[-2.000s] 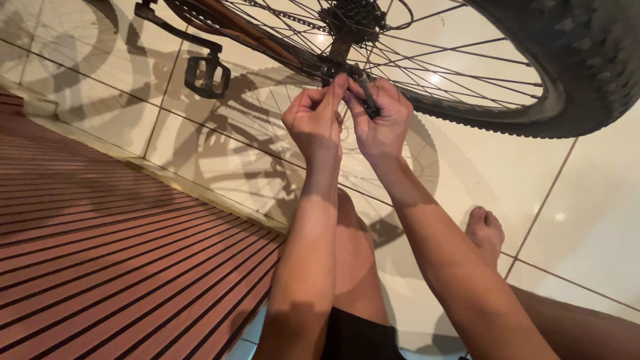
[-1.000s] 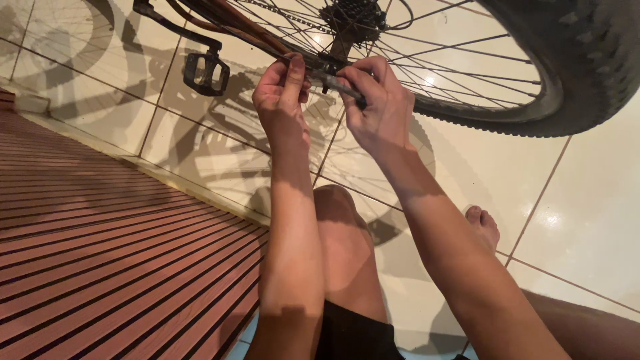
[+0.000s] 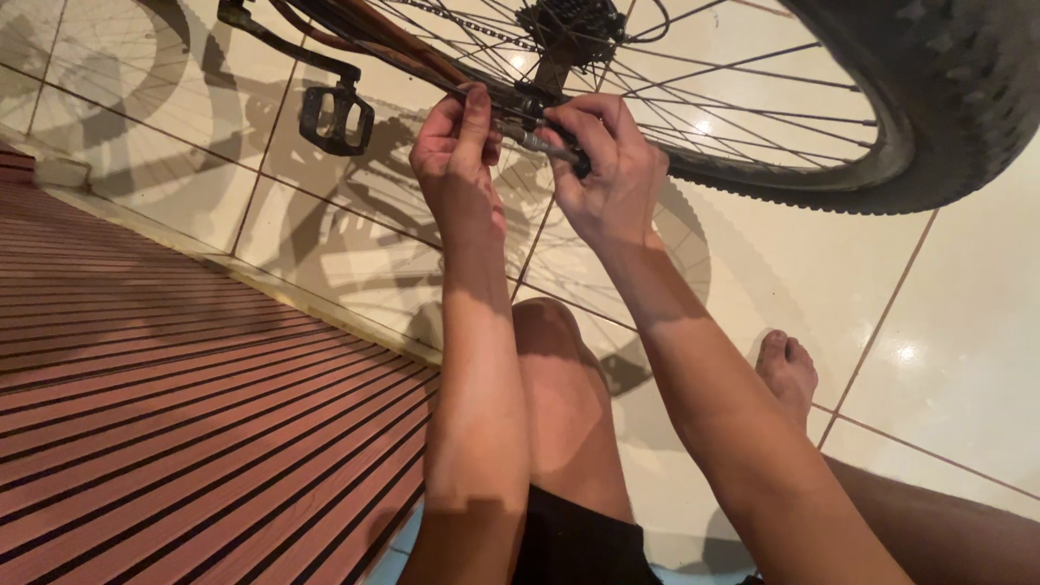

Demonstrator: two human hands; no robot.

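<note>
A bicycle's rear wheel with a knobby black tire (image 3: pixel 918 138) fills the upper right, its cassette (image 3: pixel 569 28) near the top middle. My right hand (image 3: pixel 613 171) grips a slim tool with a grey metal shaft (image 3: pixel 532 142) and a dark end, beside the rear brake caliper (image 3: pixel 532 101). The tool's exact kind cannot be told. To its left, my left hand (image 3: pixel 463 162) has its thumb and fingers pinched together at the frame tube (image 3: pixel 422 57), close to the tool's tip. What lies between those fingers is hidden.
A black pedal (image 3: pixel 337 120) on its crank arm hangs at the upper left. Reddish slatted panelling (image 3: pixel 203 406) covers the lower left. Glossy cream floor tiles (image 3: pixel 918 349) lie below the bicycle, bearing its shadow. My knee (image 3: pixel 548 333) and a bare foot (image 3: pixel 786 374) are below my hands.
My left hand has moved left, away from my right hand and toward the frame tube. The tool in my right hand has turned from steep to a flatter slant, its tip now pointing left.
</note>
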